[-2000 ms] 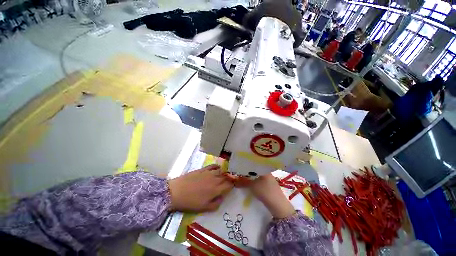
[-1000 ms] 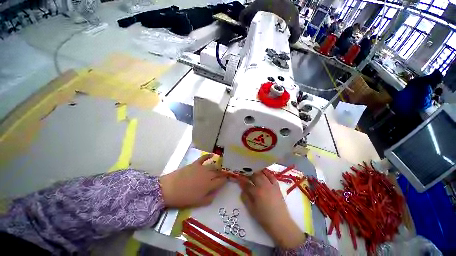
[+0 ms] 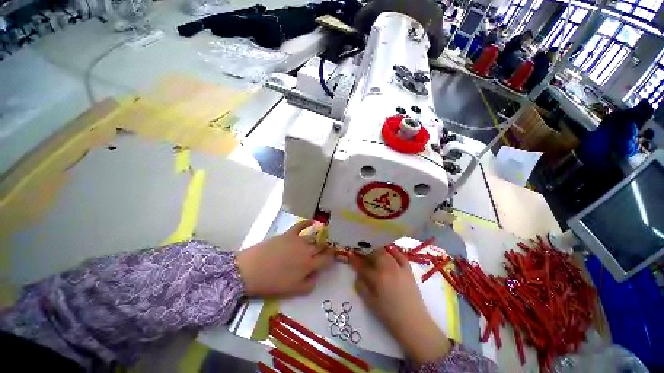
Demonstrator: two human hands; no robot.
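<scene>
The white sewing machine head [image 3: 386, 153] stands over the white work plate [image 3: 364, 328]. My left hand [image 3: 285, 264] and my right hand [image 3: 387, 283] meet under it, fingertips on a small red strip [image 3: 342, 255] at the sewing spot. The fingers and the head hide most of that strip and the presser foot. A loose cluster of metal rings [image 3: 341, 320] lies on the plate between my hands. Several long red strips [image 3: 313, 346] lie side by side nearest me. Sewn red tabs [image 3: 426, 256] trail right from behind my right hand.
A big heap of red tabs [image 3: 542, 295] lies at right, with a clear plastic bag [image 3: 601, 360] in front of it. A monitor [image 3: 625, 215] stands at far right. Dark cloth [image 3: 269, 25] lies at the back left. Red thread cones [image 3: 518, 75] and people show behind.
Since two seconds ago my right hand has drawn back from under the head, so more of it shows, fingers at the strip. My left hand stays there. The whole view has shifted slightly.
</scene>
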